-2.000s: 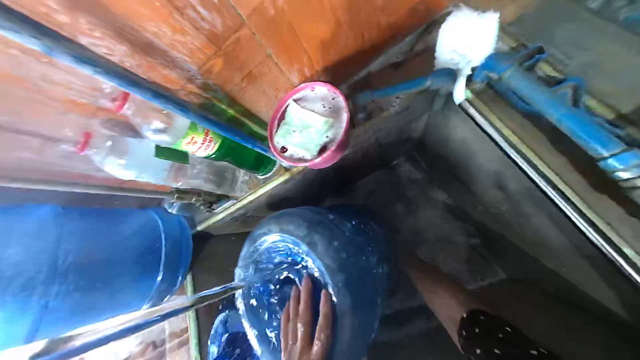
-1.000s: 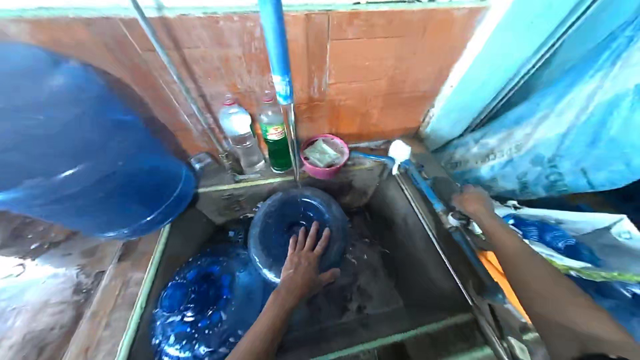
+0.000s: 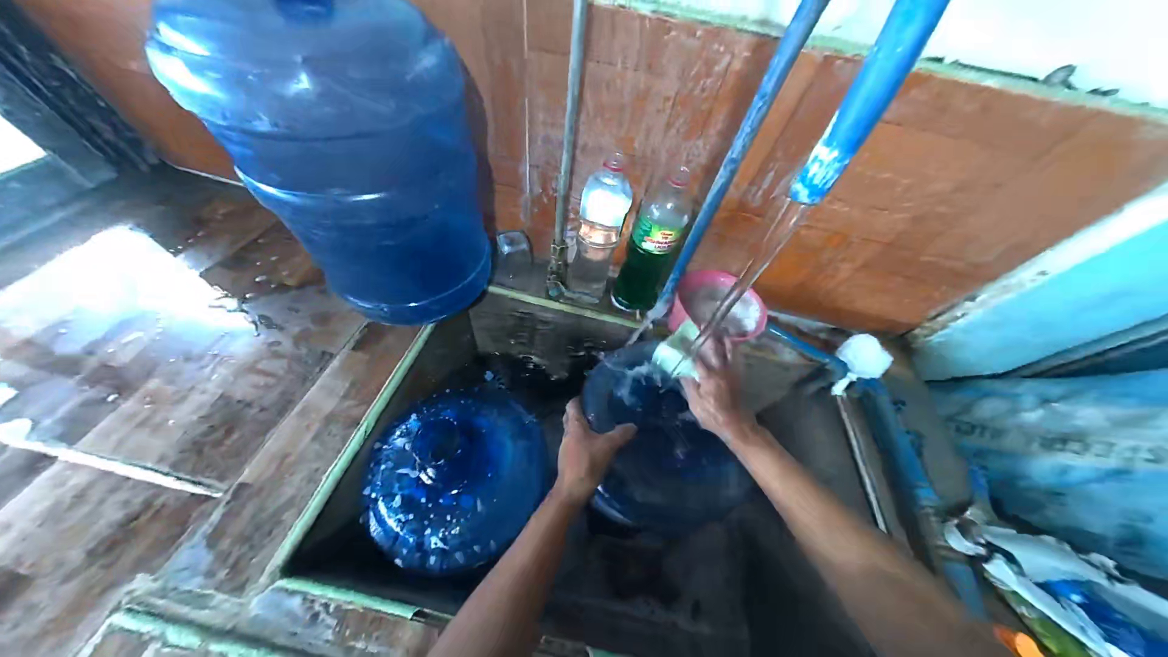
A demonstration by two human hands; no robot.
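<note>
My right hand (image 3: 716,388) holds a pale green sponge (image 3: 677,350) at the upper edge of a blue water jug (image 3: 684,465), which lies tilted in the sink basin. Around the jug's left side my left hand (image 3: 586,452) is gripping, thumb on top. Water falls from a blue pipe (image 3: 849,109) onto the sponge and my right hand. A second blue jug (image 3: 456,479), wet with suds, stands in the basin at the left. Just behind the sponge, on the back ledge, sits a pink bowl (image 3: 762,319) of soapy water.
A large blue water jug (image 3: 365,173) stands on the tiled ledge at the left. Along the back wall are a clear bottle (image 3: 600,228), a green liquid bottle (image 3: 659,237) and thin pipes. A white-headed brush (image 3: 863,358) lies on the sink's right edge (image 3: 862,456), near blue pipes and sacks.
My right hand has come from the sink's right edge to the jug and now holds the sponge, which was in the pink bowl. My left hand has moved from the jug's top to its side.
</note>
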